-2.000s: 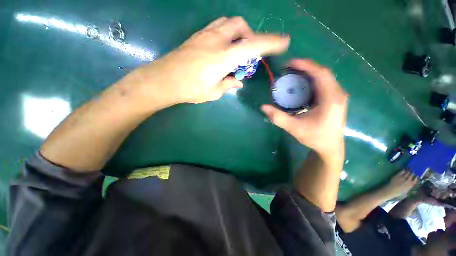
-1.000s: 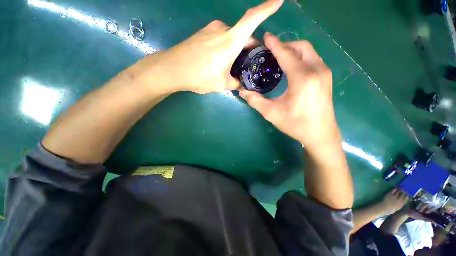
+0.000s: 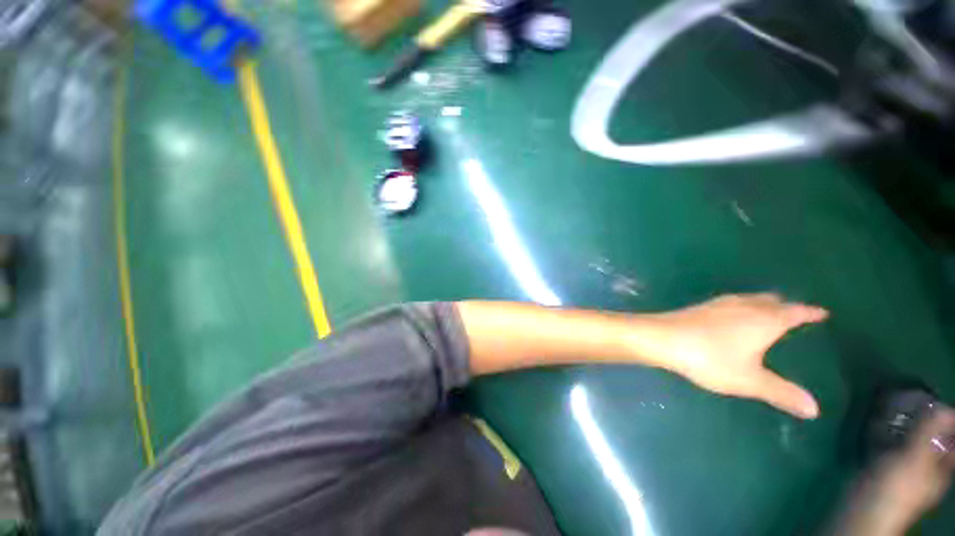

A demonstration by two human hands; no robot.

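Note:
A black round unit (image 3: 898, 415) is at the right edge, blurred, with small bright spots on it. My right hand (image 3: 922, 471) is around its lower right side, blurred and partly cut off by the edge. My left hand (image 3: 738, 343) is stretched over the green bench, with thumb and fingers spread and nothing in it. It is apart from the unit, to its upper left. The join between the unit's parts cannot be made out.
An open unit (image 3: 398, 192) lies left on the bench (image 3: 503, 345). More units (image 3: 547, 29), a yellow-handled tool (image 3: 445, 28) and a brown carton (image 3: 375, 16) are above it. A thick pale loop (image 3: 712, 147) crosses the upper right. A blue stool (image 3: 199, 37) stands on the floor.
The view has swung left, bringing in the floor, tool and pale loop. My left hand has let go of the unit and moved apart; the unit stays with my right hand.

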